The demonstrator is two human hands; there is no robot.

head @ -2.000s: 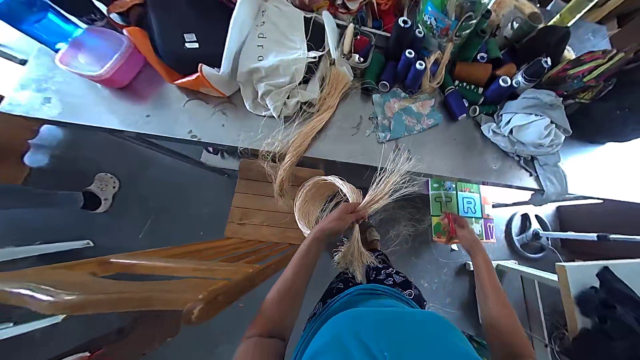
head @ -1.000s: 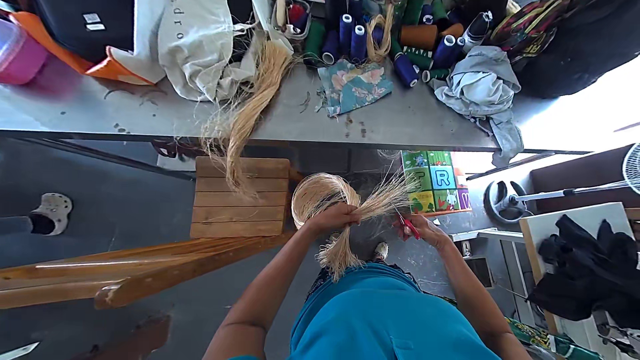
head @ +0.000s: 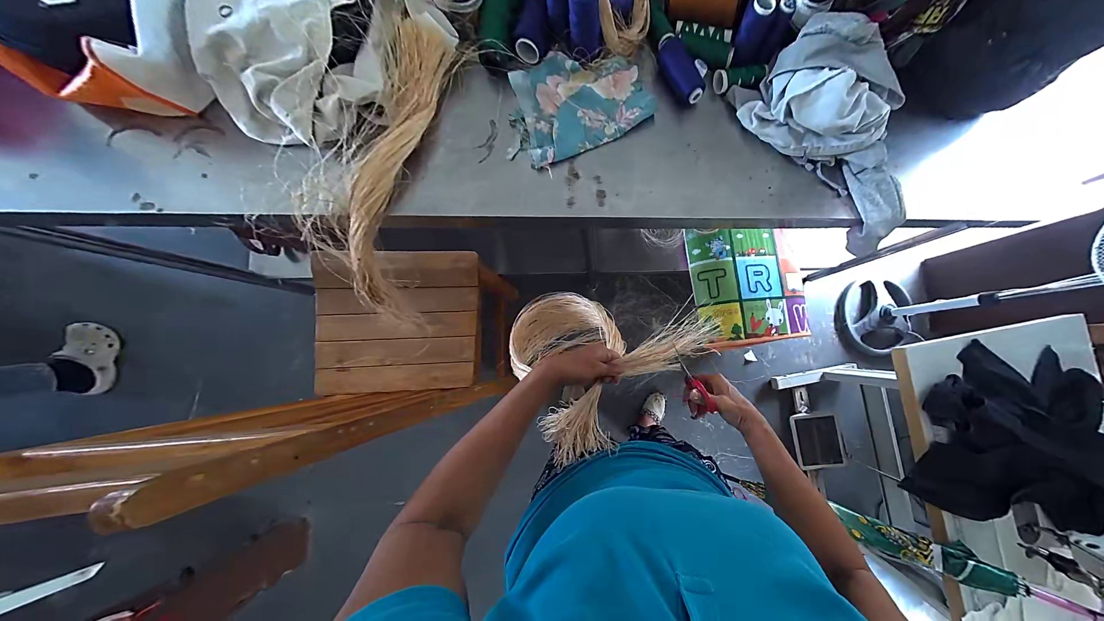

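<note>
My left hand (head: 585, 364) grips a looped bundle of pale natural fibre (head: 565, 323) where it crosses. One frayed end spreads to the right and the other hangs down toward my shirt. Red-handled scissors (head: 700, 398) are in my right hand (head: 723, 402), their blades at the lower edge of the right-hand frayed end. Whether the blades are parted is too small to tell. A longer hank of the same fibre (head: 384, 164) lies over the metal table's edge and hangs above a slatted wooden stool (head: 397, 345).
The metal table (head: 483, 185) holds thread spools (head: 681, 69), a floral cloth (head: 582, 108), a grey garment (head: 832, 86) and a cream cloth bag (head: 259, 69). A wooden rail (head: 302, 448) is at left, with another person's shoe (head: 89, 358) beyond. A letter mat (head: 746, 285) lies at right.
My right hand has brought the scissors in from farther right to the bundle's frayed end. My left hand still holds the bundle. The view has shifted.
</note>
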